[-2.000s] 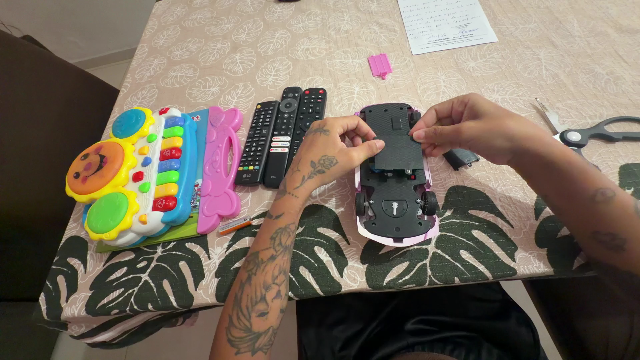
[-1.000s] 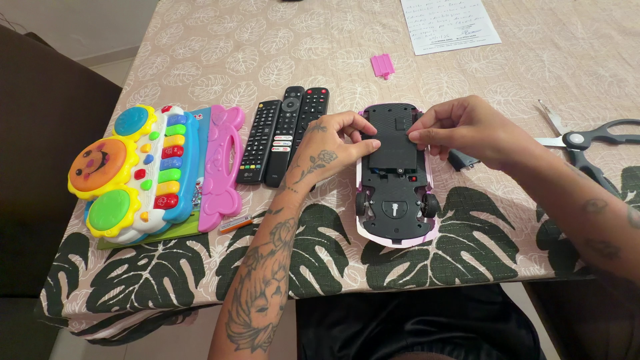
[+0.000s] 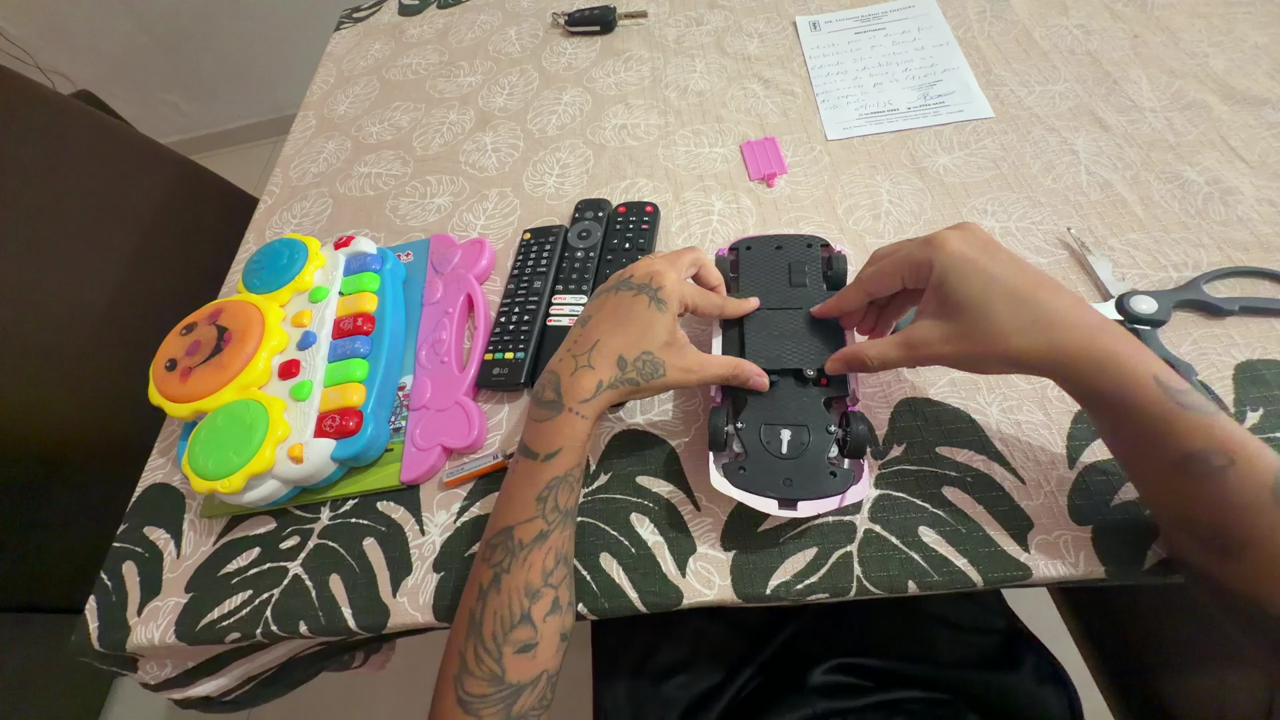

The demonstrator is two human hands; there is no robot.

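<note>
A pink and black toy car [image 3: 790, 440] lies upside down on the cloth, its wheels up. On its underside is a black textured battery cover [image 3: 792, 338], lying flat in line with the base. My left hand [image 3: 650, 340] has thumb and index fingertip at the left edge of the cover. My right hand [image 3: 930, 305] touches the cover's right side with its thumb and fingertips. Past the car's far end lies a small pink plastic cover [image 3: 765, 160].
Left of the car are several black remote controls [image 3: 522, 305], a toy piano [image 3: 345, 350] over a pink-handled piece [image 3: 450, 360], and a battery pack [image 3: 478, 468]. Scissors [image 3: 1150, 305] lie at right. A car key [image 3: 590, 18] and a paper with writing [image 3: 890, 70] are farther back.
The black cover, raised over the underside two seconds ago, now sits lower and flush. My left thumb has moved down to the cover's near left corner.
</note>
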